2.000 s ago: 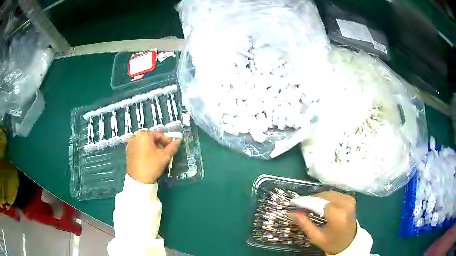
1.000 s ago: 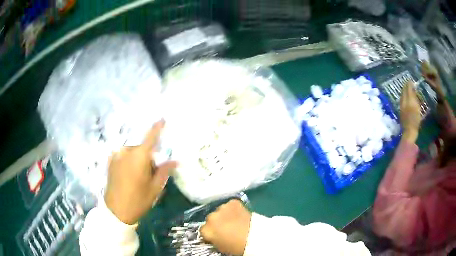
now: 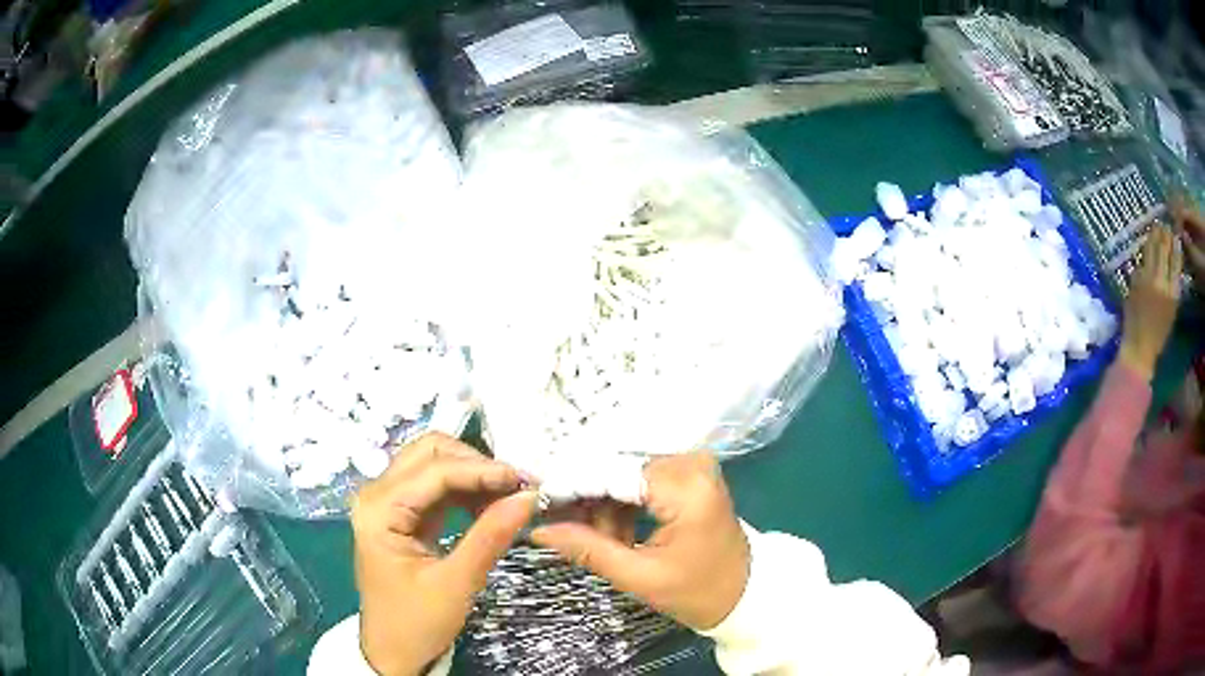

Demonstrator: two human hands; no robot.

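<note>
My left hand (image 3: 430, 548) and my right hand (image 3: 661, 539) meet in front of me, just above the insert tray. My right hand holds a white plastic housing (image 3: 592, 477) between thumb and fingers. My left thumb and fingertips pinch a small piece (image 3: 534, 494) at the housing's left end; it is too small to tell what it is. The metal inserts (image 3: 562, 614) lie in a loose pile below my hands, partly hidden by them.
Two clear bags of white parts stand behind, the left bag (image 3: 304, 396) and the right bag (image 3: 780, 304). A blister tray (image 3: 271, 581) with a row of units lies left. A blue parts bin (image 3: 912, 429) stands right. At far right are a person's hand (image 3: 1152, 297) and pink sleeve.
The view has swung right since the first frame. My left hand has moved from the bags to meet my right hand, which has risen from the insert tray; both now hold parts.
</note>
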